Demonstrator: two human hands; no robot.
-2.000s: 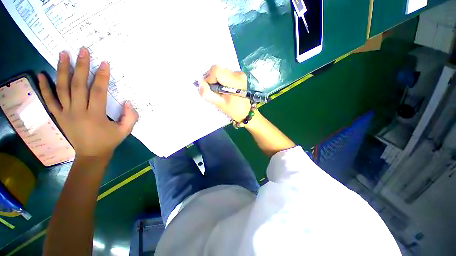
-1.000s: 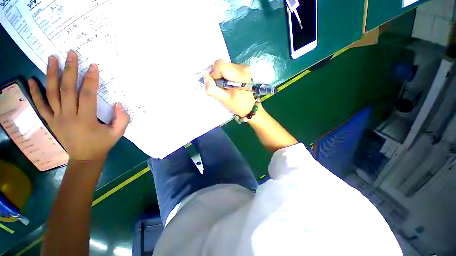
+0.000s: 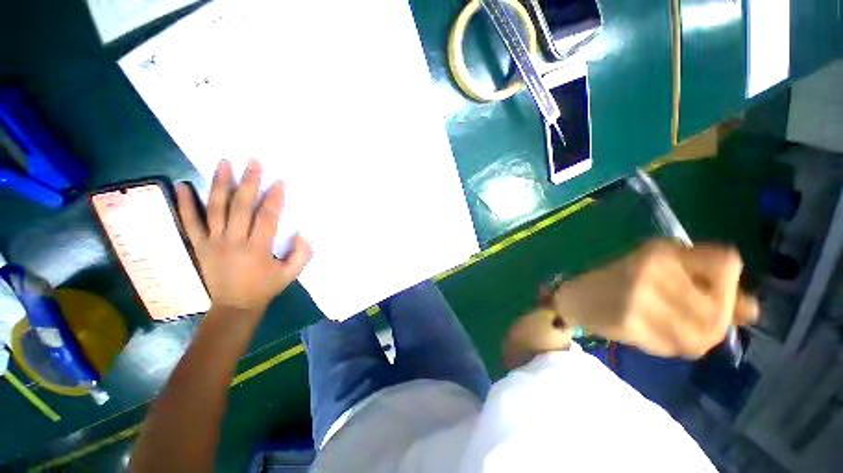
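White printed paper [image 3: 370,157] lies on the dark-green bench, its print mostly washed out by glare. My left hand [image 3: 242,242] lies flat with fingers spread on the paper's left edge, holding nothing. My right hand [image 3: 652,297] is off the paper, out to the right beyond the bench edge, and blurred. It holds a pen [image 3: 667,214], also blurred, whose ends stick out on both sides of the hand.
A lit smartphone [image 3: 152,254] lies left of my left hand. A blue tool [image 3: 37,152] and a yellow tape roll [image 3: 97,337] with a utility knife [image 3: 57,337] are at left. A tape ring [image 3: 459,55], caliper [image 3: 522,60] and white phone [image 3: 570,129] are at upper right.
My right hand has lifted off the paper and swung right with the pen. The view has shifted, bringing in the tape ring, caliper and blue tool. The paper now shows a mostly blank-looking face.
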